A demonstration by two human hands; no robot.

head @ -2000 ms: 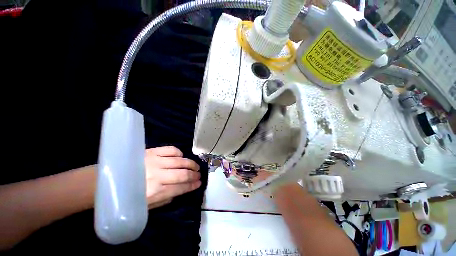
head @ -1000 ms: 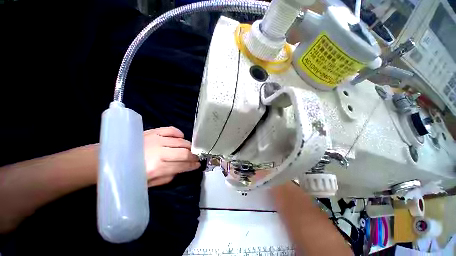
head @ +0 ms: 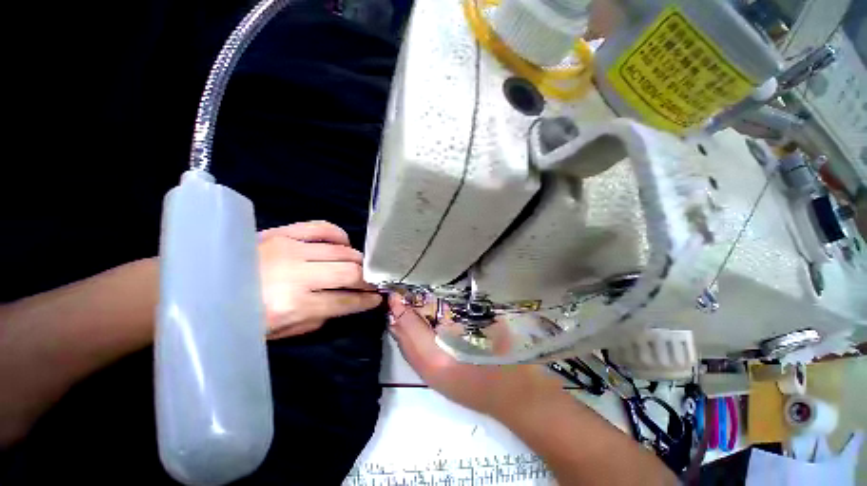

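Note:
Black fabric [head: 314, 399] fills the left side, with its edge running beside the needle area. My left hand [head: 318, 280] lies on the fabric left of the machine head, fingertips at the fabric edge; the lamp hides part of the wrist. My right hand [head: 428, 356] is under the front of the machine head [head: 428, 152], its fingertips at the fabric edge close to my left fingertips. The white guard loop hides part of it. The presser foot area [head: 475, 311] is small and partly blurred. Whether the fingers pinch the edge is hard to tell.
The lamp [head: 214, 332] hangs in front of my left forearm on a flexible neck. Scissors [head: 656, 413] lie right of my right forearm. White rolls [head: 808, 415] and pink and blue items [head: 722, 422] are at the lower right. A printed scale [head: 456, 470] runs along the near edge.
The view has moved closer to the machine head. My right hand has come out from behind the needle area to the fabric edge near my left fingertips. My left hand stays on the fabric.

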